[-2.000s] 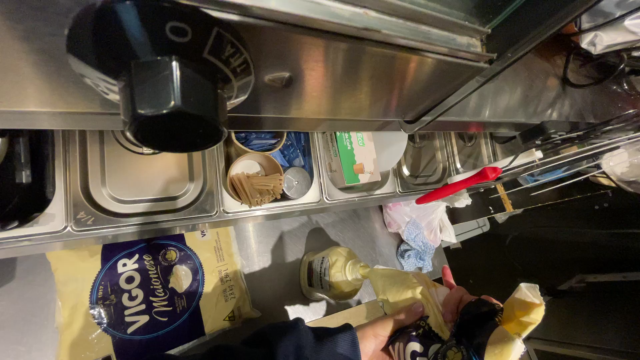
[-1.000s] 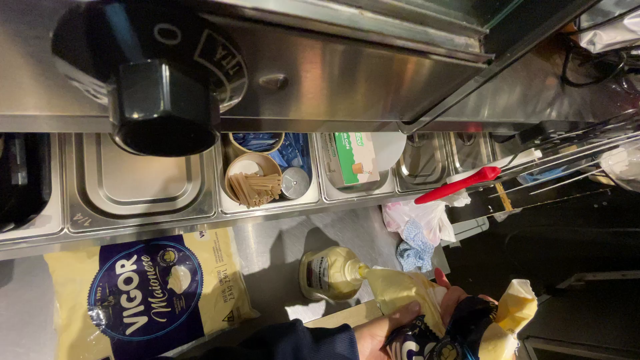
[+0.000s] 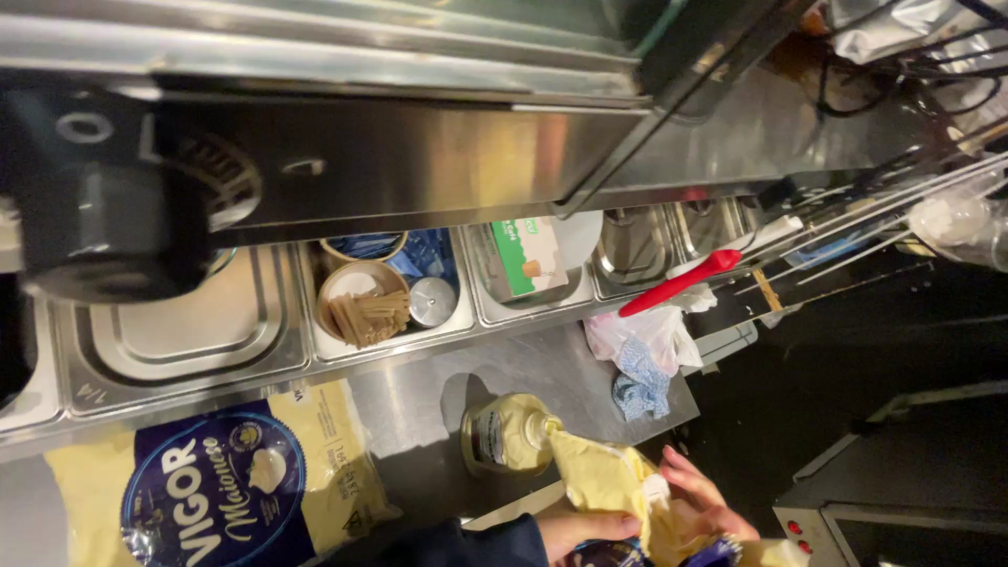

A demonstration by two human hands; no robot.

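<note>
A yellow mayonnaise bag (image 3: 602,472) slants down from the mouth of a clear squeeze bottle (image 3: 508,435), its narrow corner at the opening. The bottle bears a label and looks filled with pale yellow mayonnaise. My left hand (image 3: 587,531), in a dark sleeve, grips the bag's near side, thumb across it. My right hand (image 3: 701,500) holds the far side with fingers partly spread. The bag's dark blue printed part is bunched below the hands and partly cut off by the frame. A second, full Vigor mayonnaise bag (image 3: 220,480) lies flat on the steel counter at lower left.
Steel pans (image 3: 189,315) line the counter's back; one holds wooden stirrers (image 3: 370,315) in a cup, another a green and white box (image 3: 524,256). A red-handled utensil (image 3: 681,282), a blue-white cloth (image 3: 642,386) and a plastic bag (image 3: 630,335) lie near the corner. A black knob (image 3: 110,228) juts out close by.
The rear end of the held bag has dropped toward the bottom of the view. More of my right hand's fingers now show beside the bag. The bag's corner stays at the bottle's mouth.
</note>
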